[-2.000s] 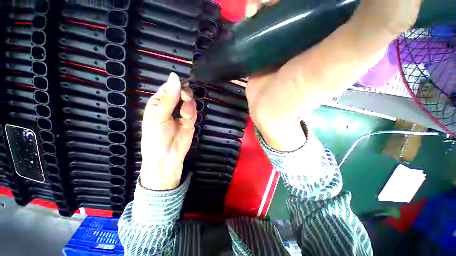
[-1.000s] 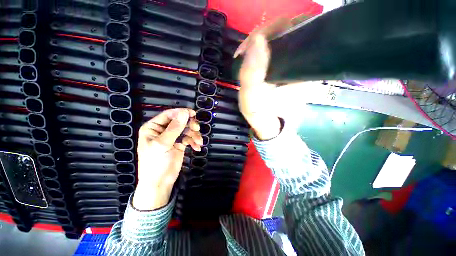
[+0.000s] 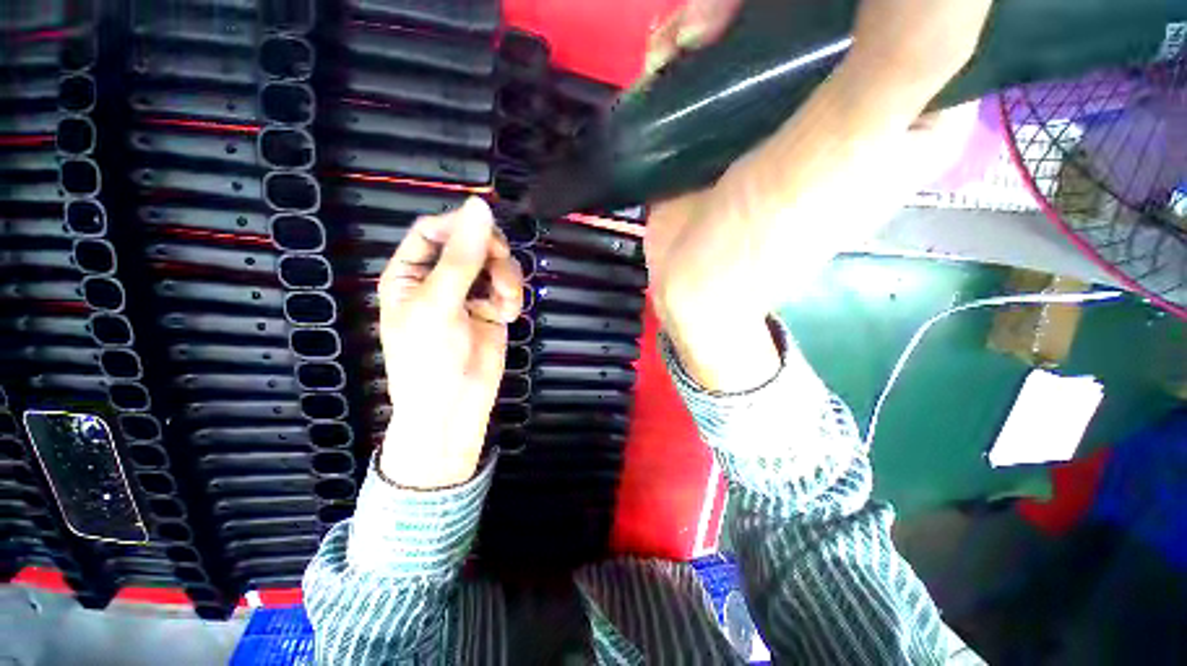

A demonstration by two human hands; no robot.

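Note:
My right hand (image 3: 742, 221) is wrapped around the thick dark electric screwdriver (image 3: 742, 111), its narrow nose pointing left and down toward the housings. My left hand (image 3: 449, 306) is just left of the nose, with thumb and fingertips pinched together over the housings; whether a screw is between them is too small to tell. Black plastic housings (image 3: 391, 124) lie side by side in long rows, their oval ends lined up. The screwdriver bit is blurred and cannot be made out.
A black screw tray (image 3: 89, 475) with a pale rim lies on the housings at left. A red cover (image 3: 664, 455) shows beside them. At right are a green surface (image 3: 944, 377), white cable, white paper (image 3: 1045, 416), cardboard and a fan (image 3: 1106, 156). Blue crates (image 3: 273, 638) show below.
Since one second ago, the screwdriver has swung down and left, bringing its nose close to my left fingertips. My left hand has moved up slightly, still pinched. The view has shifted a little.

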